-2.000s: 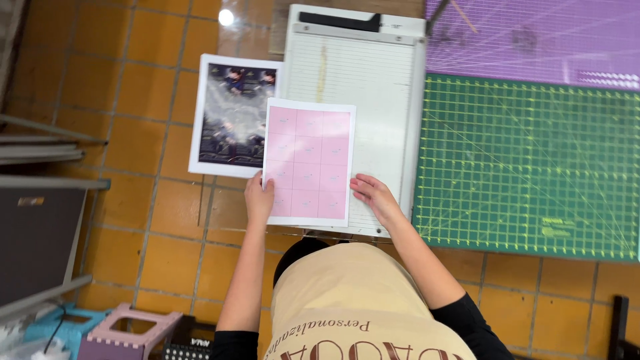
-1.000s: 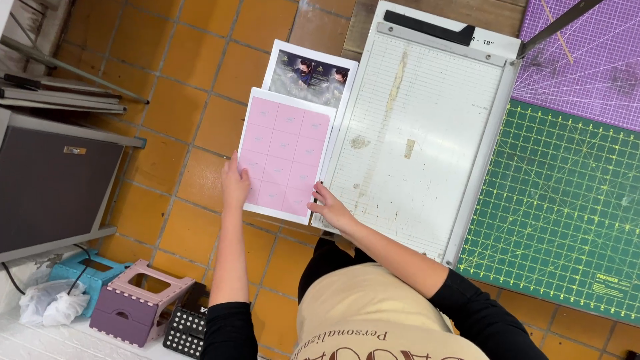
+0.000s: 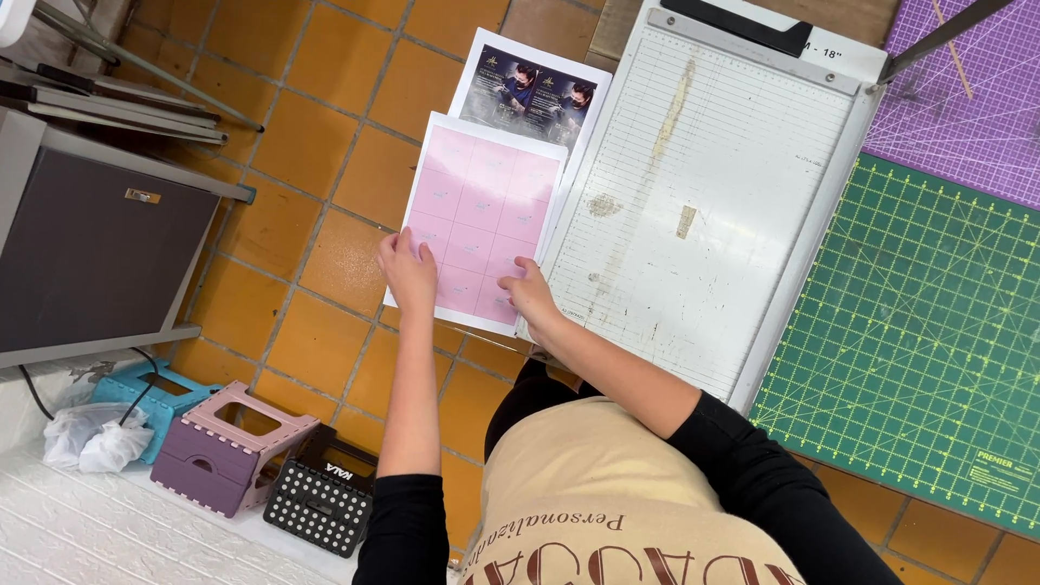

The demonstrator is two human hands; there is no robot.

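A stack or sheet of paper printed with a pink grid of cards (image 3: 479, 219) lies left of the white guillotine paper cutter (image 3: 731, 195). My left hand (image 3: 408, 270) rests at its lower left edge, fingers on the margin. My right hand (image 3: 530, 296) touches its lower right part, thumb and fingers apart near the cutter's corner. Whether either hand grips the paper is hard to tell. Beneath its top edge lies a dark printed sheet with photos of a person and writing (image 3: 528, 97). The cutter's blade arm (image 3: 946, 36) stands raised at the upper right.
A green cutting mat (image 3: 918, 341) and a purple one (image 3: 967, 106) lie right of the cutter. At the left stand a dark grey cabinet (image 3: 106, 252) and folding stools, one purple and pink (image 3: 207, 463), one black with white dots (image 3: 317, 504), one blue (image 3: 166, 390).
Both hands and the pink sheet have moved left, off the cutter's bed and over the dark printed sheet. The view has also shifted and turned.
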